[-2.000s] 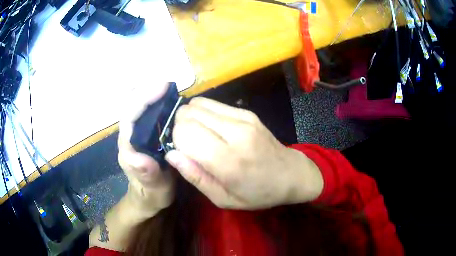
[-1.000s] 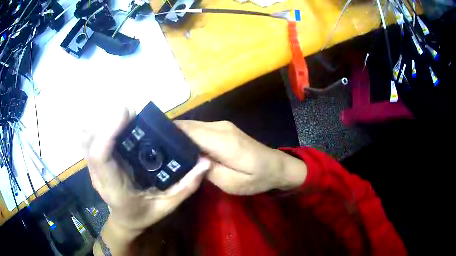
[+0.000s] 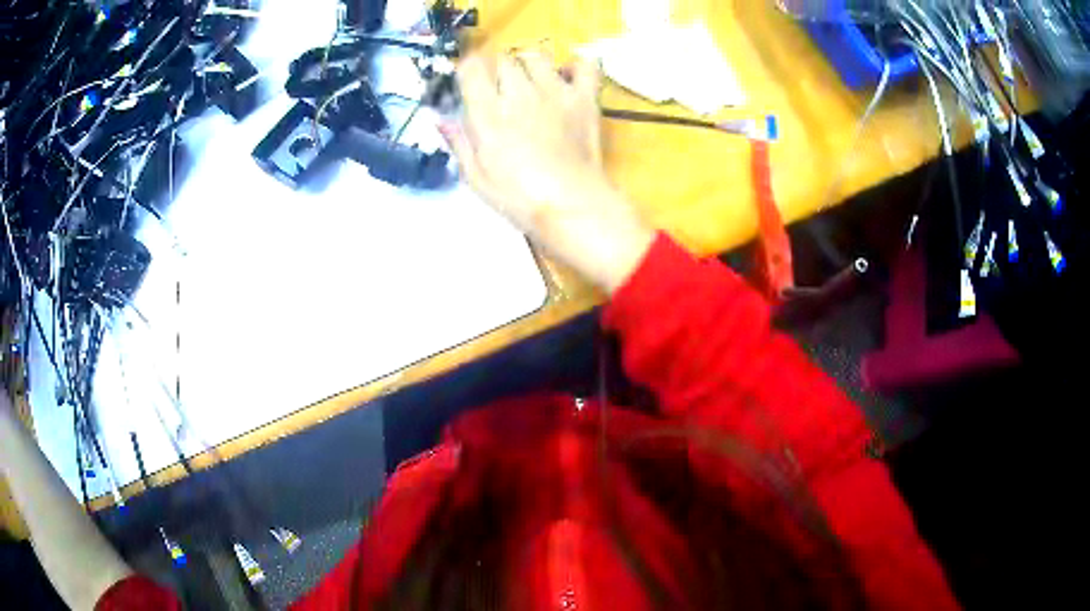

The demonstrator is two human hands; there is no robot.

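Note:
My right hand (image 3: 532, 131) reaches over the far right part of the white mat (image 3: 347, 298), back up. Its fingertips are at small dark parts (image 3: 442, 84); whether they grip one cannot be told. A black cable with a white and blue end (image 3: 747, 127) runs out from beside this hand. Left of it, a black square frame (image 3: 293, 143) and a dark curved part (image 3: 400, 161) lie on the mat. My left forearm shows at the left edge; the left hand is cut off by the picture's edge.
A dark heap of cabled units (image 3: 108, 257) covers the mat's left side, cables hanging over the front edge. The red-orange air gun (image 3: 771, 227) is at the bench edge, right. A blue bin (image 3: 855, 48) and hanging cables are upper right; a crumpled pale sheet (image 3: 669, 66) lies behind.
The black housing with a round lens, held before, is no longer visible. My right hand has moved forward onto the bench; my left has moved out past the left edge. The view has shifted.

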